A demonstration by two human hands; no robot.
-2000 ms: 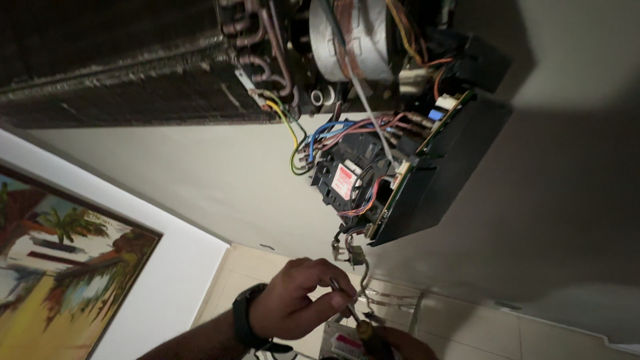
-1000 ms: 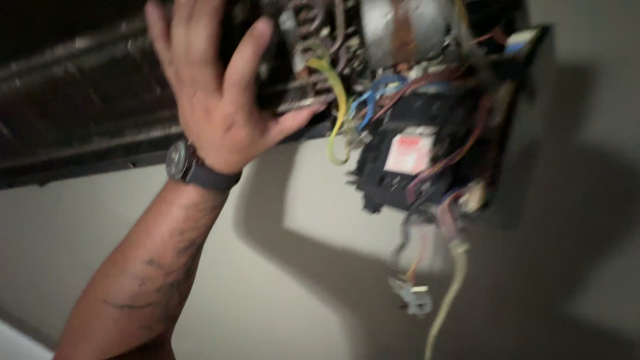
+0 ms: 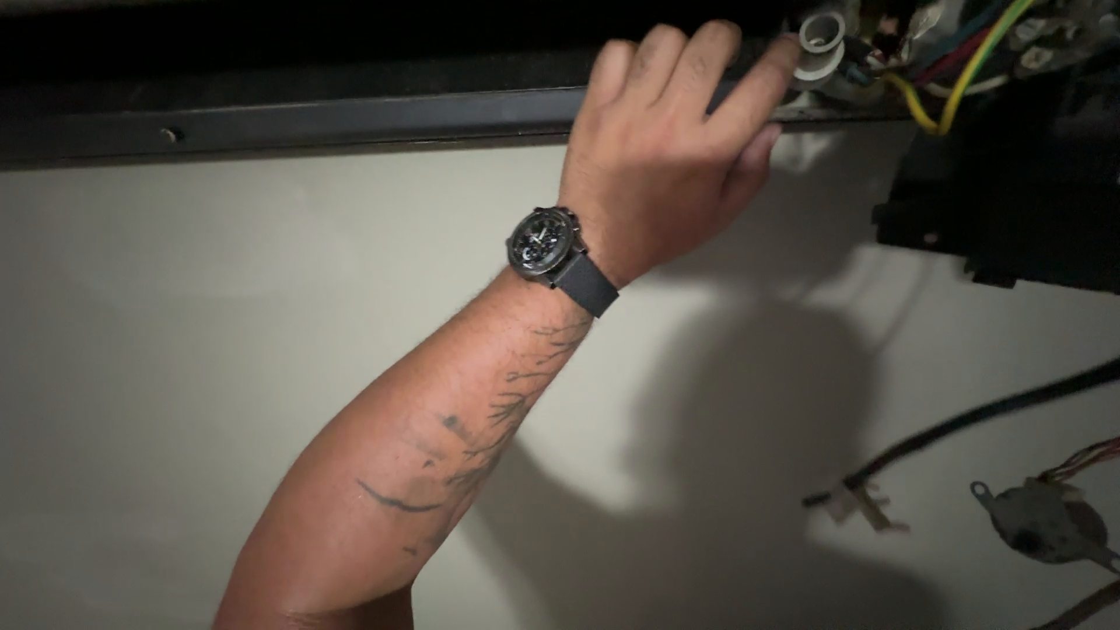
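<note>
My left hand (image 3: 669,149) reaches up from the lower left, a black watch (image 3: 544,242) on its wrist. Its fingers curl over the lower edge of a dark air-conditioner chassis (image 3: 350,121), the thumb lying below the edge. Beside the index fingertip is a round white plastic drain port (image 3: 821,44). A yellow-green wire (image 3: 967,79) loops down to the right of the port, in front of other wires. My right hand is out of view.
A black plastic control box (image 3: 1006,192) hangs at the right. Below it, a black cable (image 3: 962,429) with a taped end and a small round metal motor (image 3: 1041,525) on wires hang before the pale wall (image 3: 262,350). A screw (image 3: 171,135) sits in the chassis edge.
My left hand was low by the hanging wires, then raised with spread fingers at the unit; now its fingers are curled on the edge. My right hand has left view. The view has moved closer.
</note>
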